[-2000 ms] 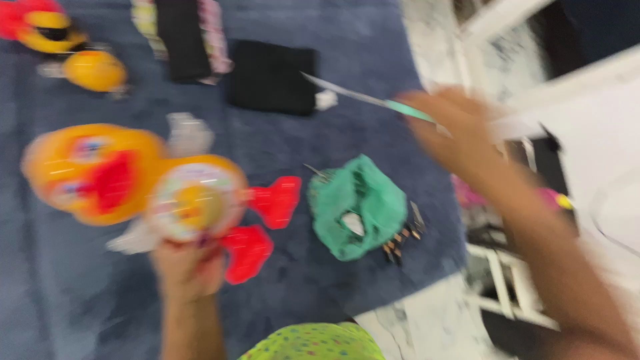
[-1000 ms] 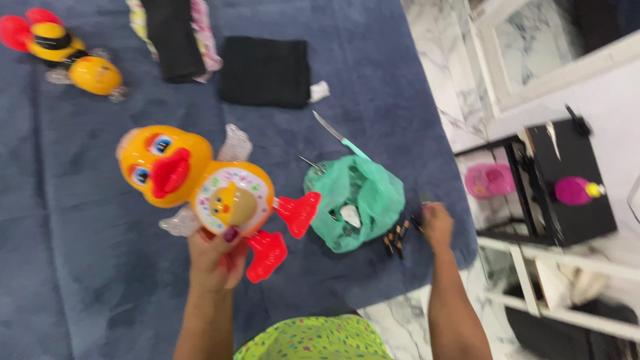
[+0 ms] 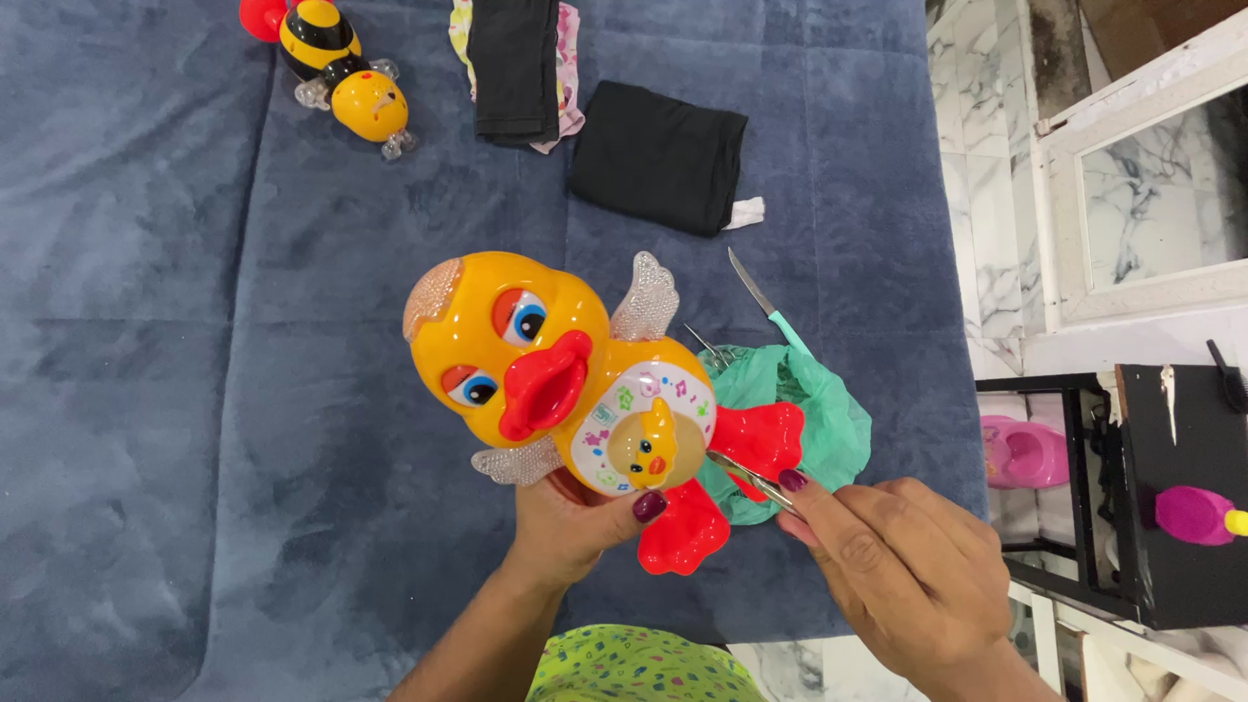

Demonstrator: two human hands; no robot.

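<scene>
A yellow plastic duck toy [image 3: 517, 361] with red beak and feet and clear wings is held up by my left hand [image 3: 575, 522], whose thumb lies at the lower edge of the round white belly panel. My right hand [image 3: 897, 565] pinches a slim metal tool [image 3: 756, 483], its tip at the panel's edge by the feet; its exact kind is unclear. Behind the feet lies a green plastic bag [image 3: 829, 419]. A knife with a turquoise handle [image 3: 788, 333] touches or lies close to the bag, and a thin metal tool [image 3: 704, 341] sticks out beside it.
On the blue cloth surface [image 3: 341, 390] lie a bee toy [image 3: 366, 102], a folded black cloth [image 3: 653, 156] and another black cloth [image 3: 514, 68] over patterned fabric. To the right, past the surface's edge, stands a black shelf [image 3: 1189, 439] with a pink bottle [image 3: 1194, 515].
My right hand let go of the knife, reached beside the green bag, and now holds a metal tool against the duck. The duck remains in my left hand.
</scene>
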